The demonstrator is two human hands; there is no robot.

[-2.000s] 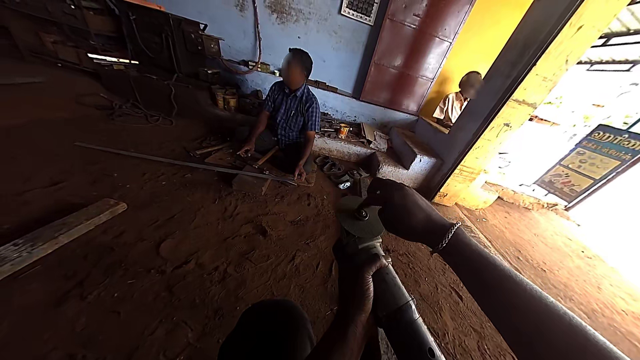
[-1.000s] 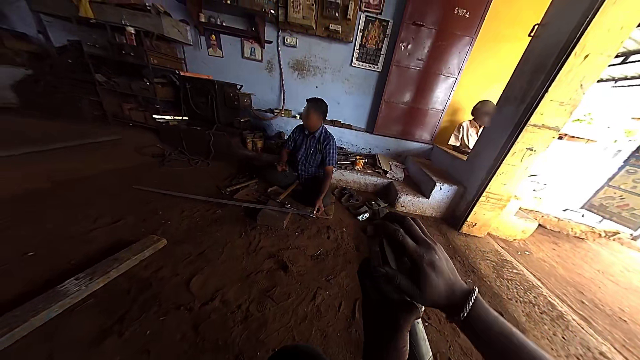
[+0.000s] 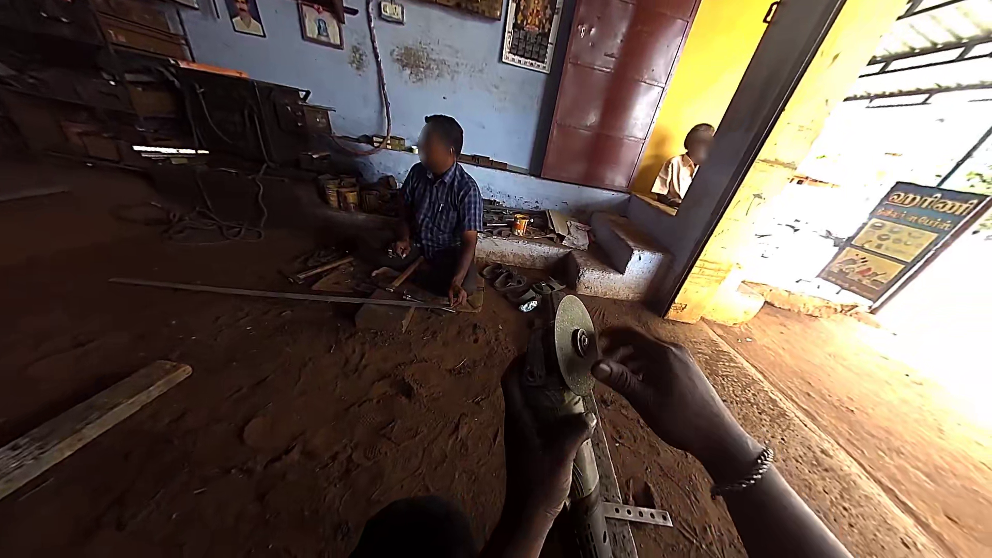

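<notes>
My left hand (image 3: pixel 546 449) is wrapped around the upper body of an angle grinder (image 3: pixel 585 473). The grinder's pale disc (image 3: pixel 572 329) faces right, with a nut at its centre. Beside the disc's right edge is my right hand (image 3: pixel 659 384), a twisted bracelet on its wrist, its thumb close to or on the rim; contact cannot be told. Its other fingers are partly in shadow. Behind the grinder runs a long bar (image 3: pixel 616 496), and a perforated metal strip (image 3: pixel 643 514) sticks out to the right.
A person (image 3: pixel 442 205) sits on the dirt floor, one hand by a long metal bar (image 3: pixel 271 293). Footwear (image 3: pixel 511 283) lies near a concrete step (image 3: pixel 620 271). A wooden plank (image 3: pixel 93 418) lies at left. Another person (image 3: pixel 686 167) is beyond the doorway post (image 3: pixel 752 155).
My right hand has come away from over the grinder's head to the disc's right side, and its fingers have spread. The disc, covered one second ago, now shows.
</notes>
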